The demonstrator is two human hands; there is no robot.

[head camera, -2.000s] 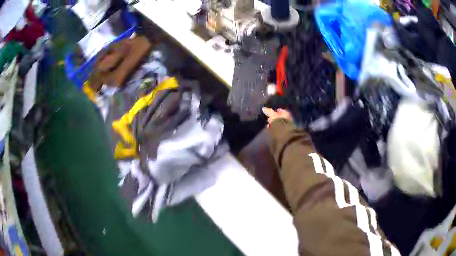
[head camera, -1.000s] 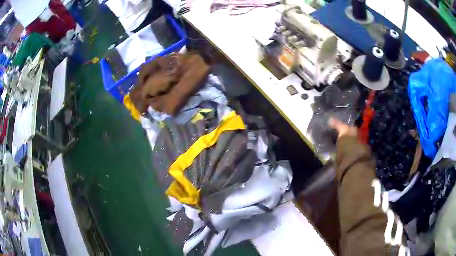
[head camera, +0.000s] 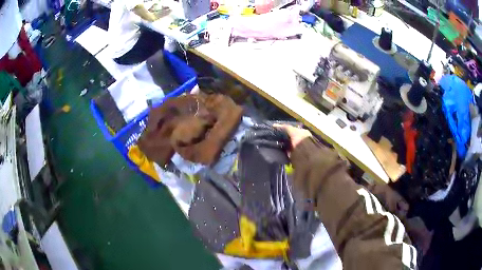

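My right hand [head camera: 295, 135], at the end of a brown sleeve with white stripes, holds the top edge of a bundle of dark grey cloth pieces [head camera: 264, 174]. The bundle hangs or lies on a pile of grey and white cloth with a yellow strip [head camera: 259, 248]. My fingers are partly hidden by the cloth. Brown cloth [head camera: 190, 126] lies just left of the bundle. My left hand is not in view.
A sewing machine [head camera: 346, 79] and dark thread cones stand on a white table [head camera: 264, 63] at the upper right. A blue crate [head camera: 127, 132] with grey and white cloth stands at left, beside the green floor. A person in white is at the top left.
My right hand has moved left from the machine table's edge to the cloth pile. The dark grey pieces from the table are now in it, over the pile.
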